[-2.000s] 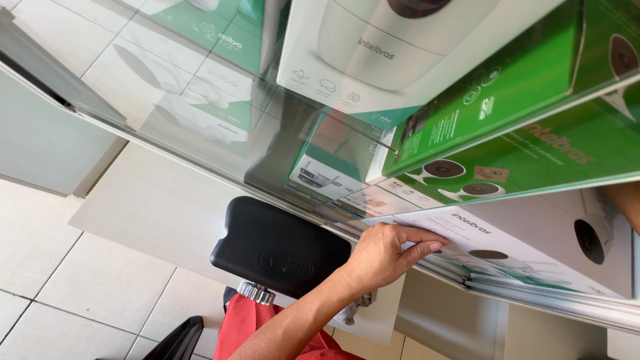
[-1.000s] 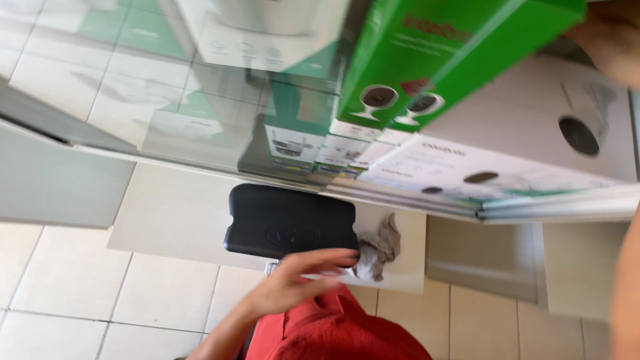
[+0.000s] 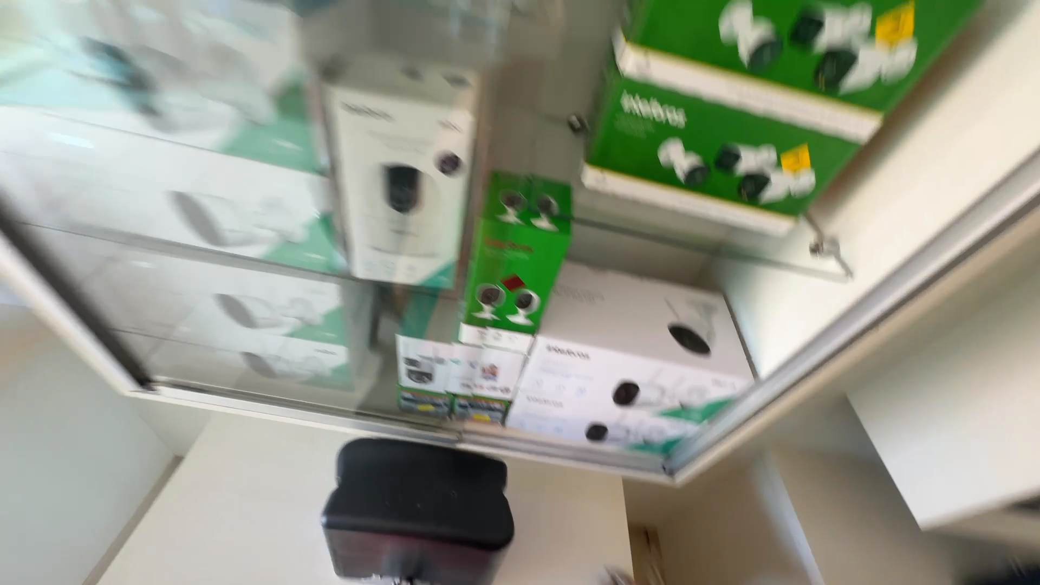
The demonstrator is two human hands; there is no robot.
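Observation:
Neither of my hands shows in the head view now. A tall green camera box (image 3: 516,260) stands inside the glass display cabinet, beside a white camera box (image 3: 402,187) on its left. To its right, white Intelbras camera boxes (image 3: 626,390) are stacked at the cabinet's bottom. Small white-and-green boxes (image 3: 451,378) sit below the tall green box. Higher up at the right, green camera kit boxes (image 3: 707,146) lie stacked on a glass shelf (image 3: 691,244). The view is somewhat blurred.
The metal cabinet frame (image 3: 845,357) runs along the right and bottom. A black padded stool or chair part (image 3: 418,496) stands just outside the lower edge. Pale panels (image 3: 934,422) are at the lower right. At the left, the glass shows more camera boxes (image 3: 268,301), perhaps reflected.
My hands, seen near the cabinet one and two seconds ago, are out of view. The view has swung to show more of the cabinet's upper shelves.

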